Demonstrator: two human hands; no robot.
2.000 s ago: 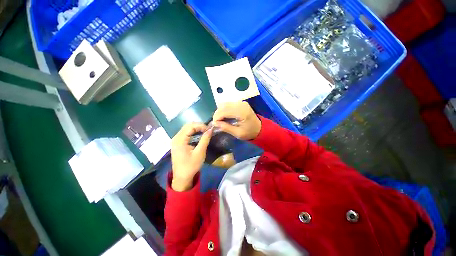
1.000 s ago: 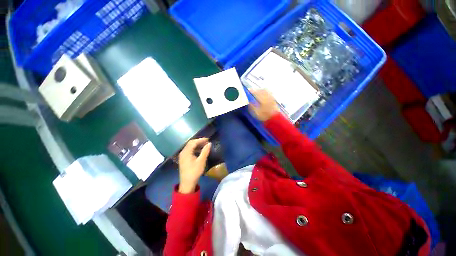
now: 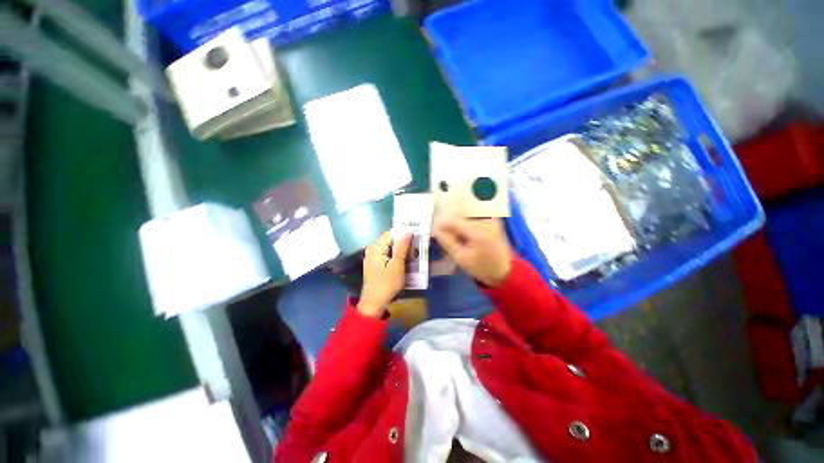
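A narrow white printed leaflet (image 3: pixel 415 237) is upright in front of me, above my lap. My left hand (image 3: pixel 387 269) grips its left edge. My right hand (image 3: pixel 477 247) is at its right side with bent fingers, partly blurred; whether it touches the leaflet I cannot tell. A beige punched card (image 3: pixel 467 180) with one small and one large hole lies just beyond my right hand. The centre leaflet stack (image 3: pixel 356 145) lies flat on the green bench. A dark card (image 3: pixel 291 204) with white slips (image 3: pixel 306 246) lies left of my left hand.
The left leaflet stack (image 3: pixel 201 257) is at the bench edge. A punched card stack (image 3: pixel 231 89) stands far left. On the right a blue crate (image 3: pixel 749 215) holds an open carton of papers (image 3: pixel 573 207) and shiny polybags (image 3: pixel 657 172). An empty blue tray (image 3: pixel 536 56) is behind it.
My right hand has come back from the crate's edge towards my left hand. The narrow leaflet now shows in my left hand, which looked empty a second ago. The camera view has shifted.
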